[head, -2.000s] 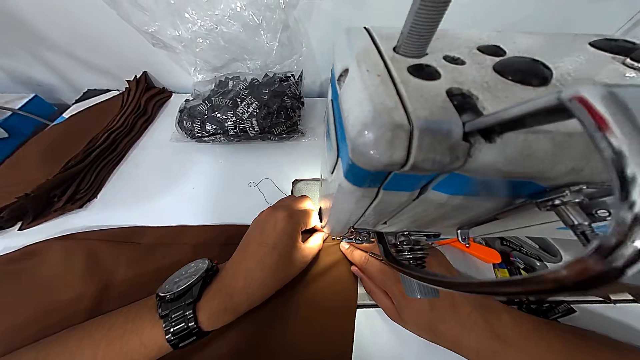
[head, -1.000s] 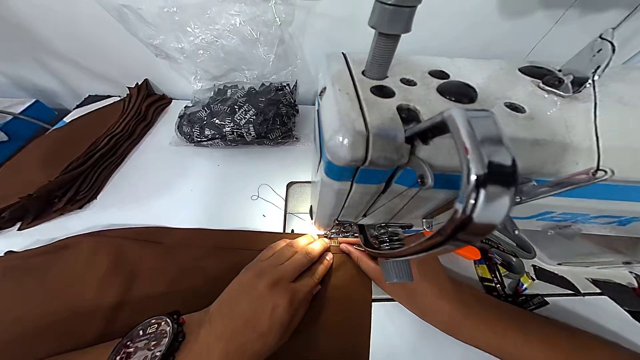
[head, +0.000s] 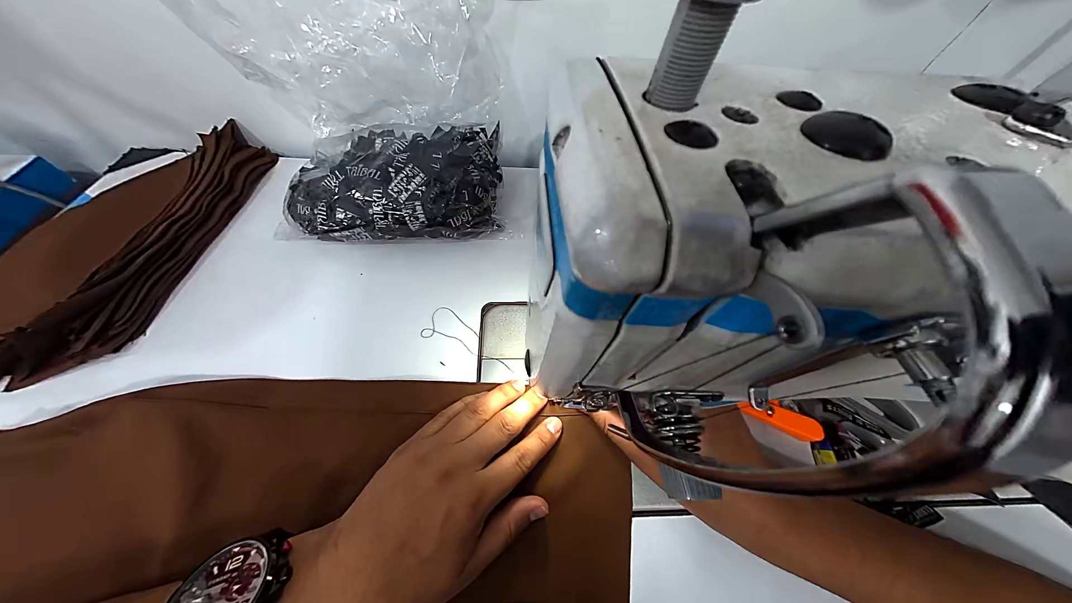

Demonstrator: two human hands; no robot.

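My left hand [head: 452, 477] lies palm down on brown fabric [head: 209, 469], its fingertips beside the lit needle area of a white and blue sewing machine [head: 620, 209]. The thumb is spread a little from the fingers, and a wristwatch [head: 239, 574] is on that wrist. On the other side of the needle area, my right hand [head: 615, 427] rests at the fabric, mostly hidden behind the machine's thread parts and chrome lever [head: 980, 402]; whether its fingers close on the cloth cannot be seen. A seam line runs along the fabric toward the presser foot.
Folded brown fabric pieces [head: 151, 251] are stacked at the left. A clear plastic bag of black printed labels [head: 402, 184] stands near the wall. Loose thread [head: 452, 327] lies by the metal plate [head: 504, 331]. An orange-handled tool [head: 783, 421] and other small items sit behind the lever.
My left hand was bunched at the needle two seconds ago; now it lies flatter on the fabric with fingers extended. The view has shifted back and forth.
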